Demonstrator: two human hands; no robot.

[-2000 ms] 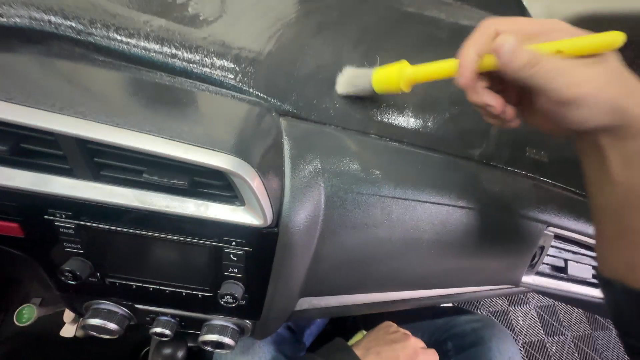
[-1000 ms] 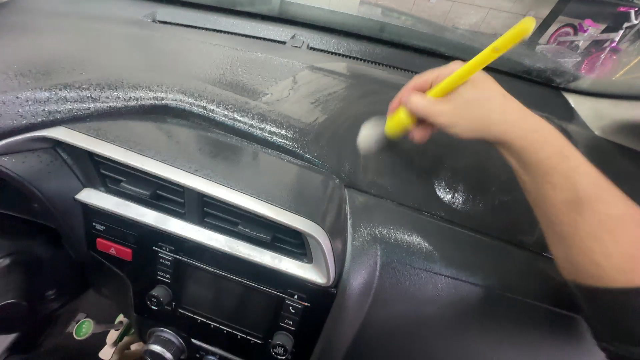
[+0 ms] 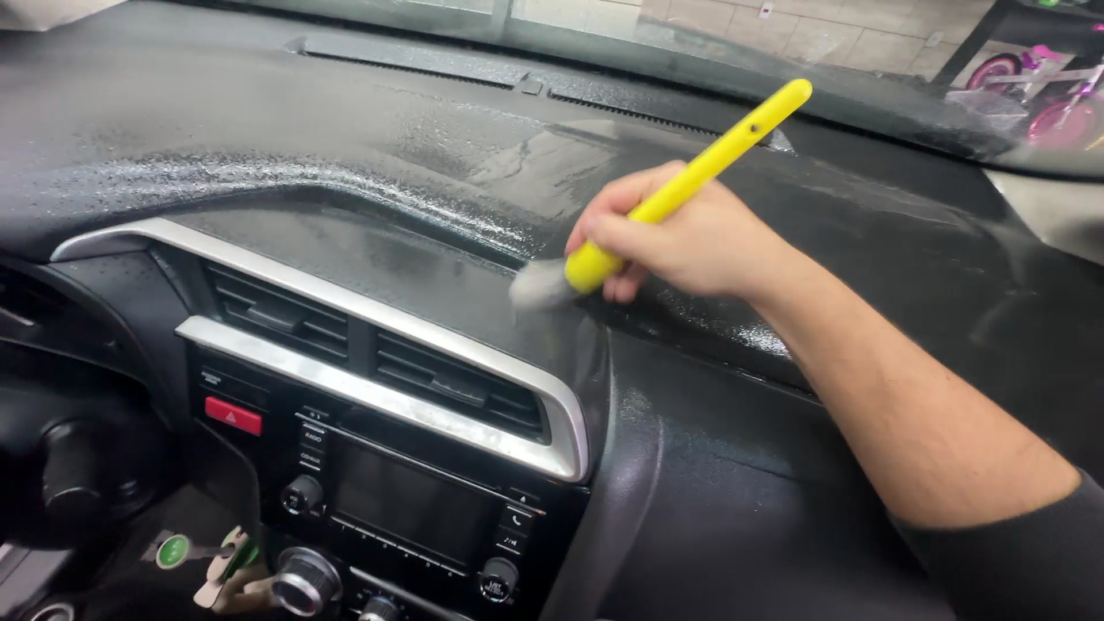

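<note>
My right hand (image 3: pixel 668 233) grips a yellow-handled detailing brush (image 3: pixel 707 164), its handle slanting up to the right. The pale bristles (image 3: pixel 539 287) are blurred and rest on the black car dashboard (image 3: pixel 388 259), just above the right end of the silver-trimmed centre air vents (image 3: pixel 379 362). Water droplets and wet streaks cover much of the dashboard's left and middle. My left hand is out of view.
Below the vents are a red hazard button (image 3: pixel 233 416), a radio screen (image 3: pixel 414 500) and a round control knob (image 3: pixel 306 580). Keys with a green tag (image 3: pixel 173 552) hang at lower left. The windshield's lower edge (image 3: pixel 862 138) runs behind the dashboard.
My right hand has brought the brush from the passenger side of the dashboard to beside the centre vents. A hand low in the oldest frame is out of view now. The view has shifted towards the windshield.
</note>
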